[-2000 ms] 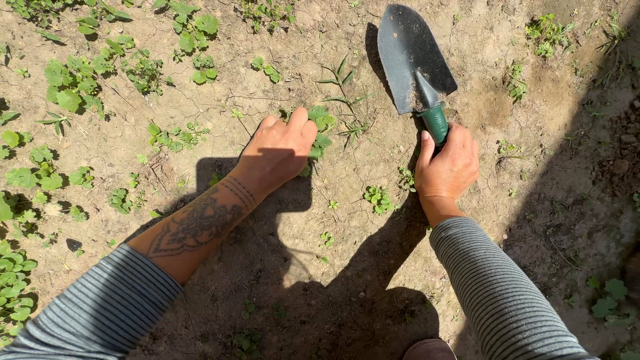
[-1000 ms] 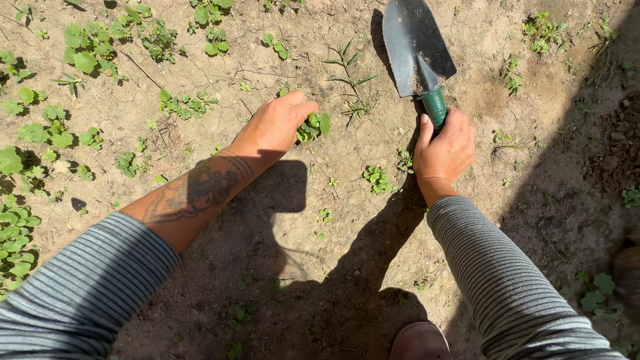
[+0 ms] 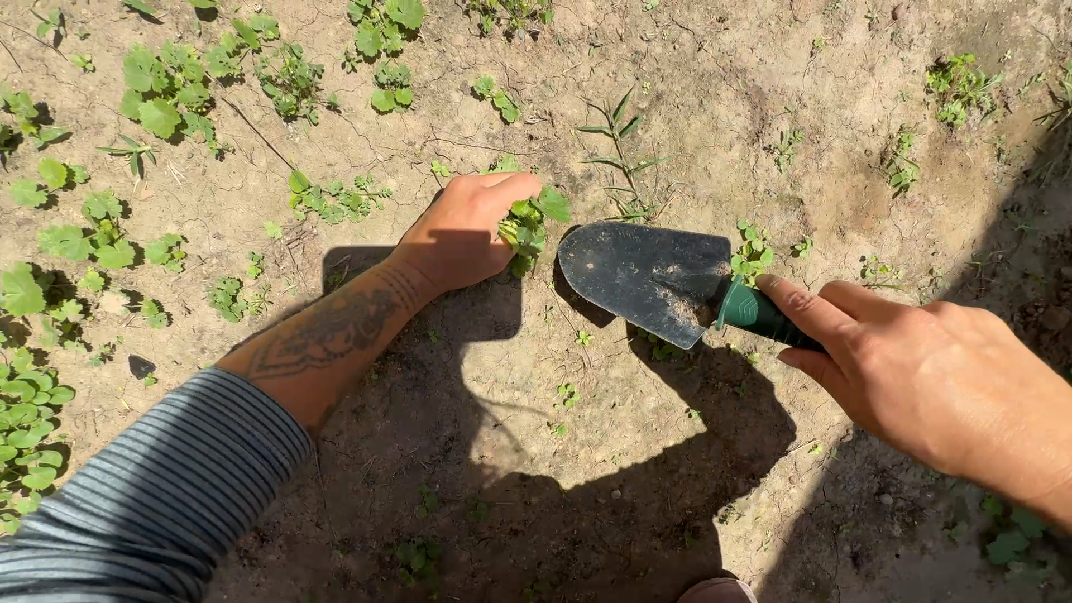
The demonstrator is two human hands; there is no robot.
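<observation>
My left hand [image 3: 469,230], in the middle of the head view, is closed around a small leafy green plant [image 3: 529,226] close to the soil. Its leaves stick out between thumb and fingers; the fingertips and stem are hidden. On the right, my right hand [image 3: 888,360] grips the green handle [image 3: 758,311] of a garden trowel. The dark metal blade [image 3: 649,272] points left, its rounded tip just right of the plant, with crumbs of soil on it. Whether the blade touches the ground cannot be told.
Dry, cracked soil [image 3: 603,419] lies all around. Broad-leaved weeds [image 3: 163,92] grow at the upper left, with rounder-leaved plants [image 3: 29,419] at the left edge. A narrow-leaved weed [image 3: 621,151] stands above the blade. The tip of a shoe [image 3: 718,591] shows at the bottom edge.
My right hand has swung the trowel round: its blade pointed up and away before and now points left, close to my left hand. My left hand remains at the leafy plant.
</observation>
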